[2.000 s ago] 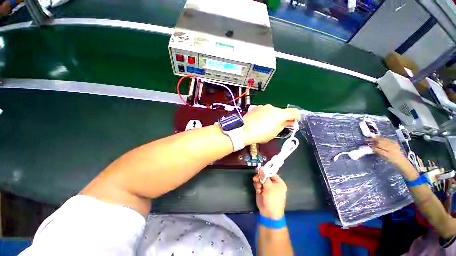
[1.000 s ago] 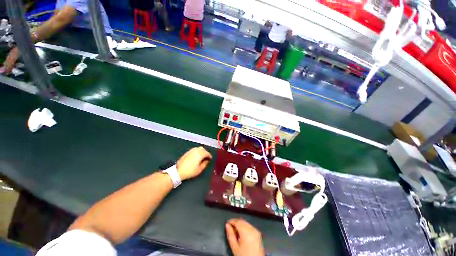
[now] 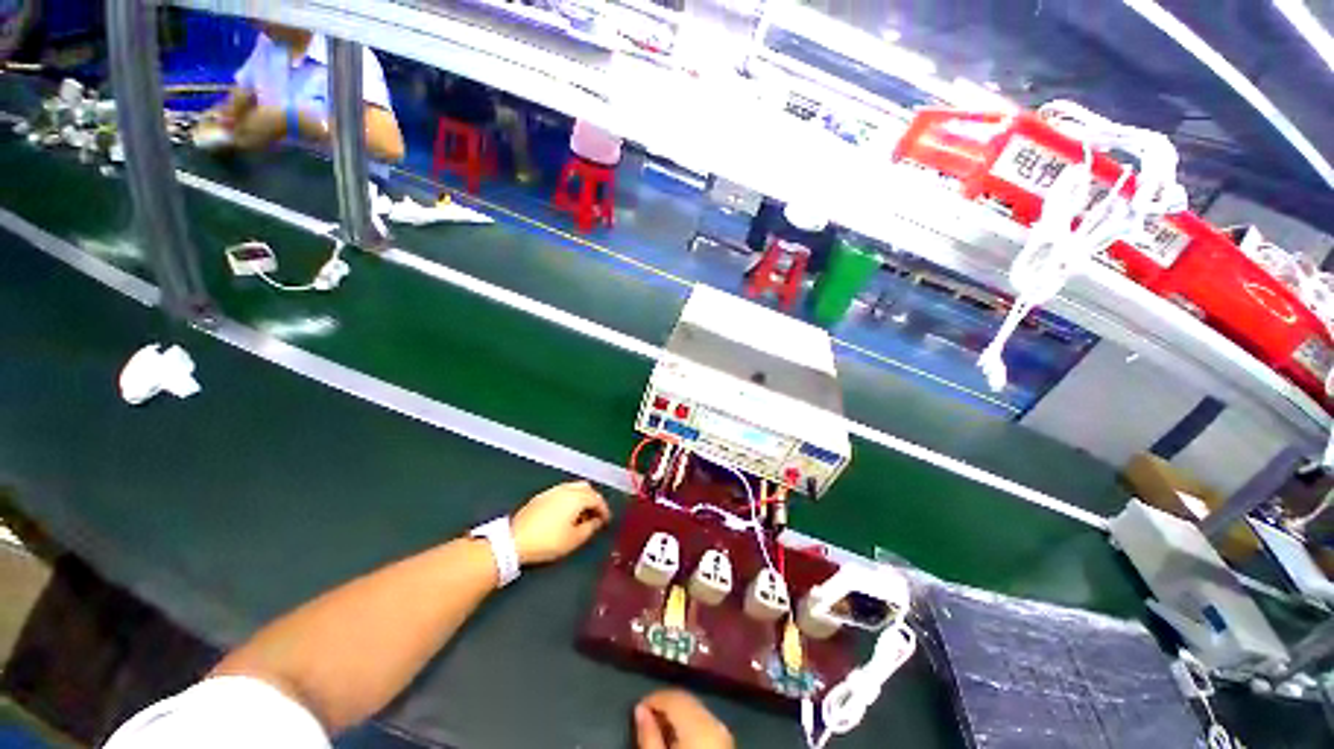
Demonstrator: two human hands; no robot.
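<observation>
A white adapter with a dark open face sits at the rightmost socket of the dark red-brown test fixture. Its bundled white cord hangs over the fixture's right front, one end running by the front edge. The other three cream sockets are bare. The cream-grey tester stands behind, joined by red and white wires. My left hand rests on the bench at the fixture's left rear, fingers curled, holding nothing visible. My right hand is in front of the fixture, cut off by the bottom edge, its fingers mostly hidden.
A plastic-wrapped dark pad lies right of the fixture. A corded white unit is on the green conveyor. A white lump lies at left. White cords hang from the overhead shelf. A person works beyond the conveyor at upper left.
Both my hands have let go of the adapter and cord and moved left. The other person's hand and the white units are gone from the pad. The view has tilted up; the conveyor unit has moved right.
</observation>
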